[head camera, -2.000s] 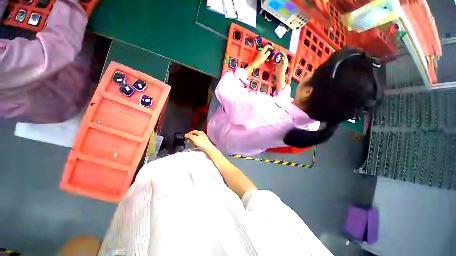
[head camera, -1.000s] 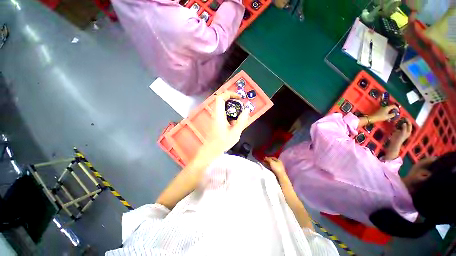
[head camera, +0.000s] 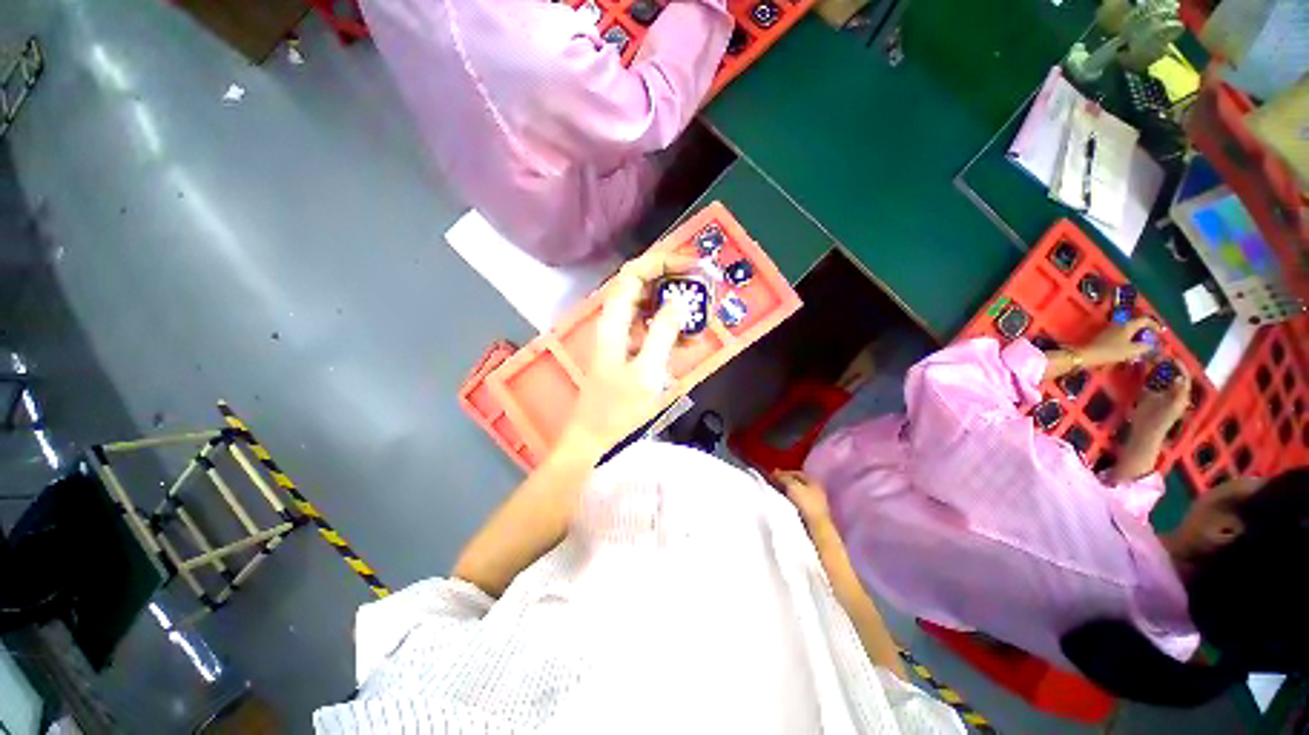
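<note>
My left hand (head camera: 639, 338) holds a dark rounded smartwatch (head camera: 682, 306) between its fingers, with a white pattern showing on its lit face. The hand is above an orange-red divided tray (head camera: 543, 398) and covers part of it. At the tray's upper end lie other watches (head camera: 738, 273), more than one partly overlapped by the hand. My right hand (head camera: 804, 493) is low beside my white striped coat, small and partly hidden near a pink sleeve; whether it holds anything is unclear.
A person in pink sits at right, hands over a grid tray of watches (head camera: 1065, 359). Another pink-coated person (head camera: 538, 115) is at top. Green bench (head camera: 861, 158) between them. Red stool (head camera: 791, 424) under the bench; pipe-frame rack (head camera: 201, 517) at left, beside yellow-black floor tape.
The view has shifted slightly since one second ago. The watch in my left hand now shows a lit face with a white pattern. Two seconds ago, my left hand was away from the tray.
</note>
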